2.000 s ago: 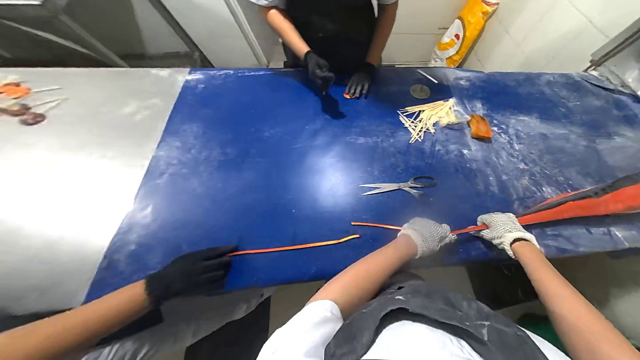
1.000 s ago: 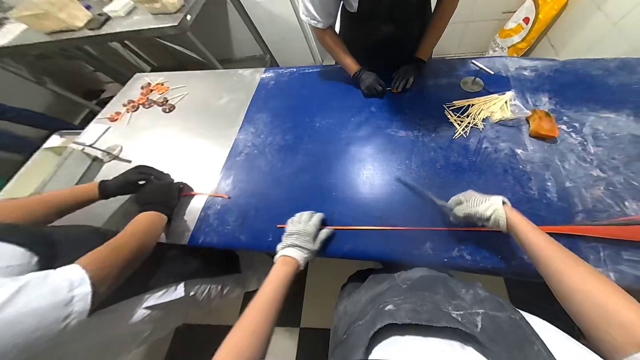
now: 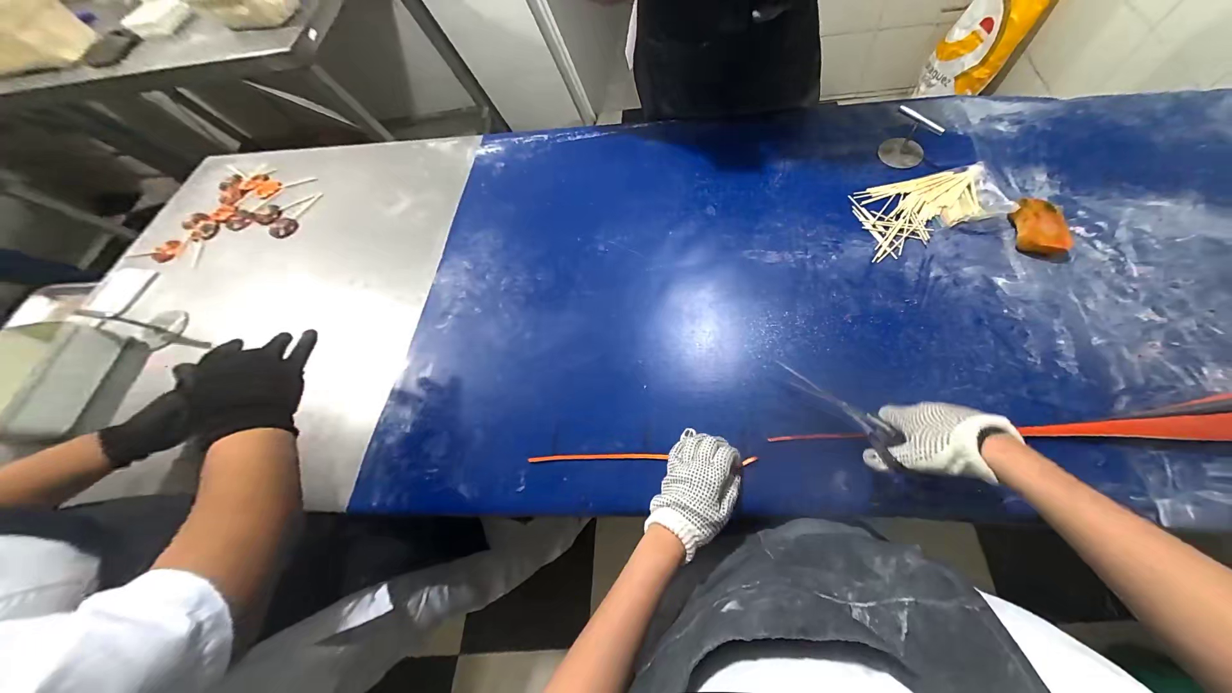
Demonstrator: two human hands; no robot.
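Note:
My left hand (image 3: 697, 489), in a white knit glove, lies over a thin orange candy-like strip (image 3: 597, 457) on the blue table mat. Scissors (image 3: 839, 406), blurred, are in my right hand (image 3: 932, 441), gloved alike. A thin red strand (image 3: 813, 438) runs left from under that hand, apart from the short strip. To its right the strand widens into a red-orange mass (image 3: 1145, 426), partly out of frame.
Black-gloved hands (image 3: 245, 390) of a co-worker are at the metal table's left. Lollipops (image 3: 231, 214) lie beyond them. Thin sticks (image 3: 919, 207), an orange lump (image 3: 1041, 229) and a round metal tool (image 3: 901, 152) are at the back right. Another person stands opposite.
The scissors, lying on the mat two seconds ago, are in my right hand. The strand, continuous between my hands a second ago, is now in two pieces. The hands of the person opposite have left view.

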